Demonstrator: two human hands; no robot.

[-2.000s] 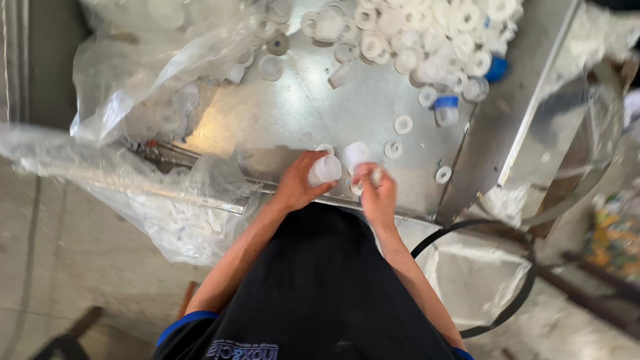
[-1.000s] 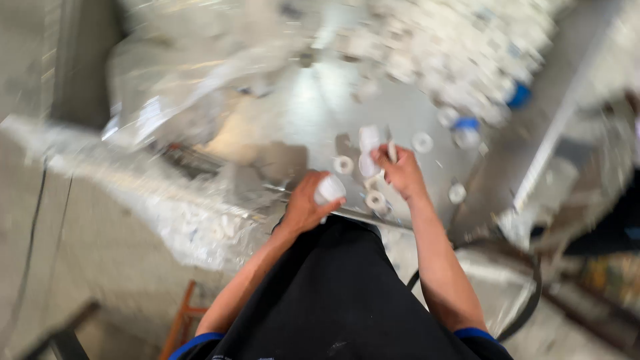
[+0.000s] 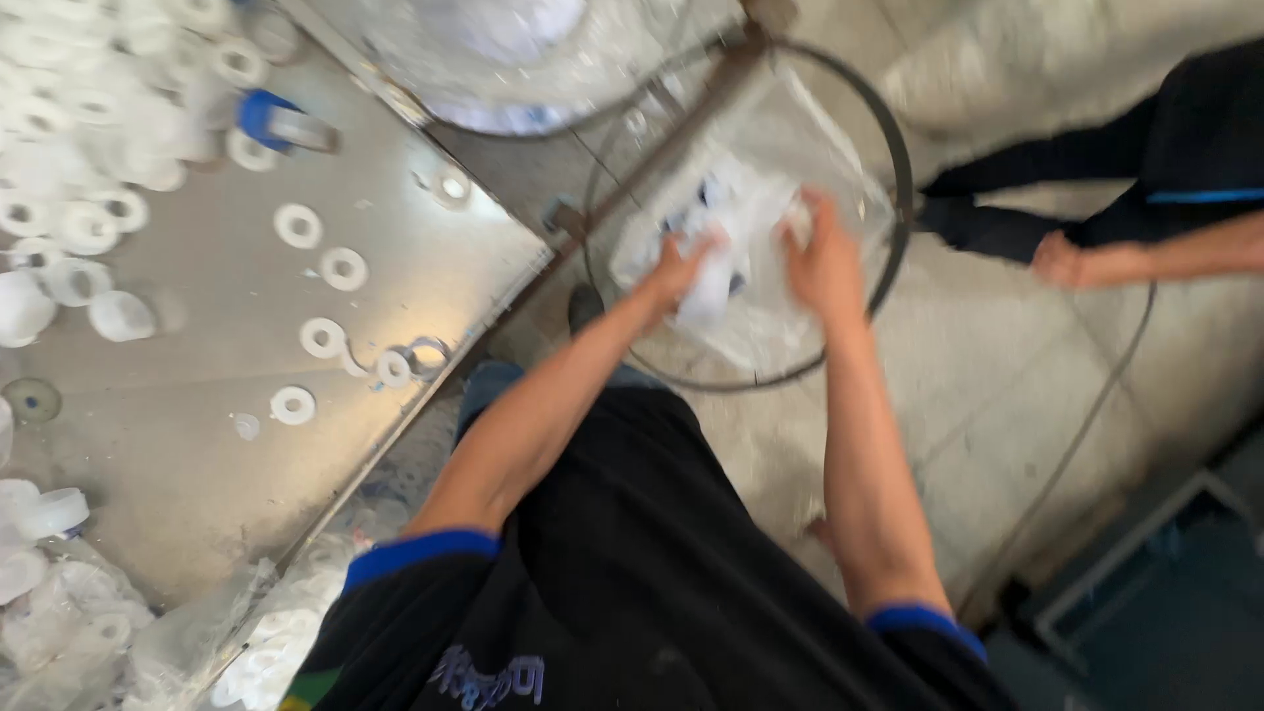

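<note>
Both my hands are over a clear plastic bag that hangs inside a dark round hoop and has white plastic pieces in it. My left hand is at a blurred white plastic piece; whether the fingers grip it cannot be told. My right hand is on the bag's right side, fingers curled near something whitish, too blurred to settle. White plastic rings and cup-like parts lie on the metal table to the left, with a blue-banded piece among them.
A second bag with white contents is at the top, beyond the table's edge. At right, another person's hand and dark clothing are visible. A cable runs over the floor, and a dark crate-like object stands at the lower right.
The view has swung far to the right. Both hands have moved from the metal table's front edge to the hooped bag. The second person has come into view.
</note>
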